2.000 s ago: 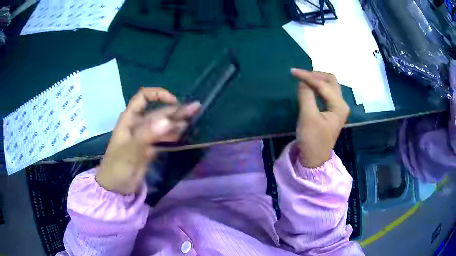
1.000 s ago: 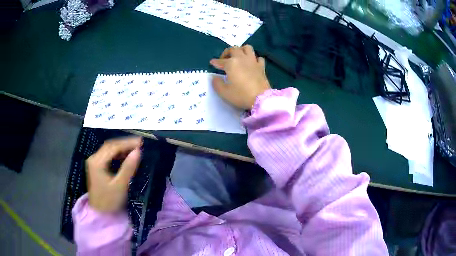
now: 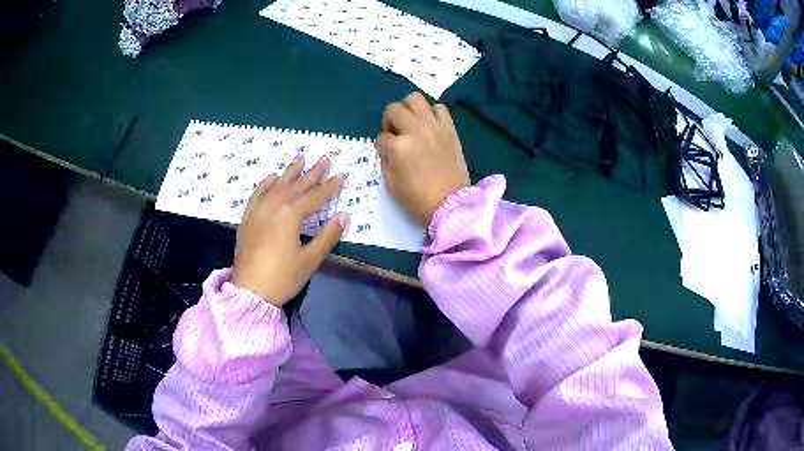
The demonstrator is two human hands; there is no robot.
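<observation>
The adhesive sheet (image 3: 212, 172), white with blue print and a comb-like upper edge, lies near the bench's front edge. My left hand (image 3: 286, 220) rests on its printed part with the fingers spread and holds nothing. My right hand (image 3: 419, 154) is at the sheet's right end, by the upper edge where print meets blank area. Its fingers are curled in; whether a strip is between them is hidden.
A second adhesive sheet (image 3: 379, 35) lies farther back. The dark frame pile (image 3: 573, 106) is at back right, stacked frames (image 3: 699, 172) on white paper (image 3: 718, 255) at right. A black basket (image 3: 145, 299) sits below the edge at left. A silvery bundle (image 3: 154, 22) is far left.
The view has swung left since the first frame. My left hand has moved from over the basket onto the sheet. My right hand has gone from the right side to the sheet, its fingers now more curled.
</observation>
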